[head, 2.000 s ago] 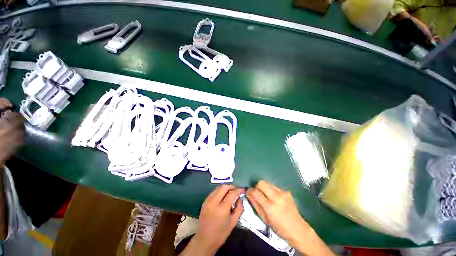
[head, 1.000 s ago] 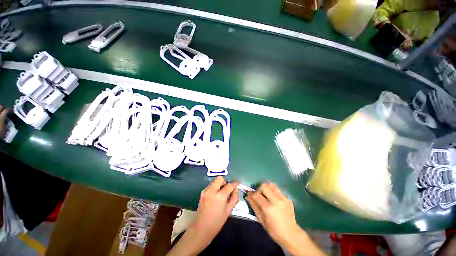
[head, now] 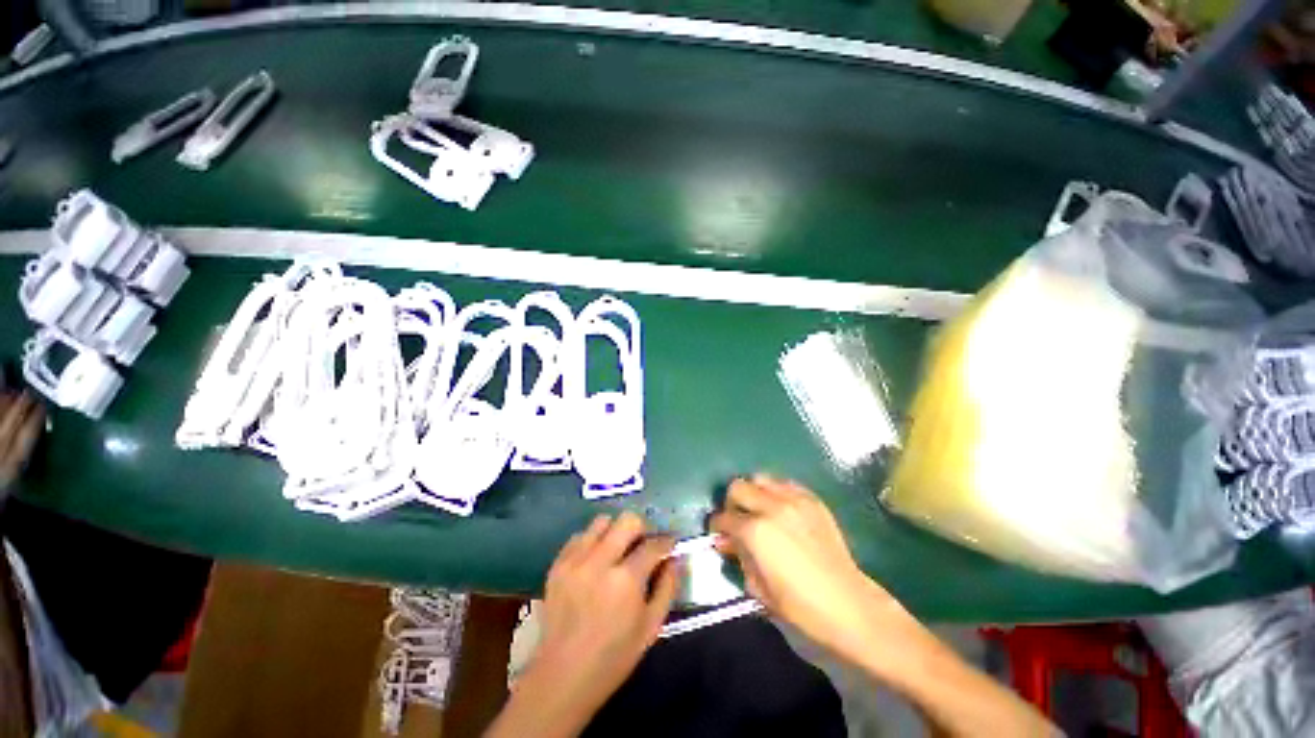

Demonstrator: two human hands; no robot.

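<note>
A white loop unit lies at the bench's near edge between my hands. My left hand grips its left side. My right hand has its fingertips on its upper right part. The fingers partly hide the unit, and I cannot tell whether a thin strip is between them. A pile of overlapping white loop units is fanned out on the green bench to the left. A loose bundle of thin white strips lies to the right of my hands.
A clear plastic bag with a pale yellow mass stands at right. Stacked units sit at far left and far right. Single units lie beyond the white line. A cardboard box is below the edge. Another person's hand is at left.
The unit between my hands has turned from slanting down-right to lying more sideways. My right hand has moved slightly up. The view has shifted, and the bench things sit differently in the picture.
</note>
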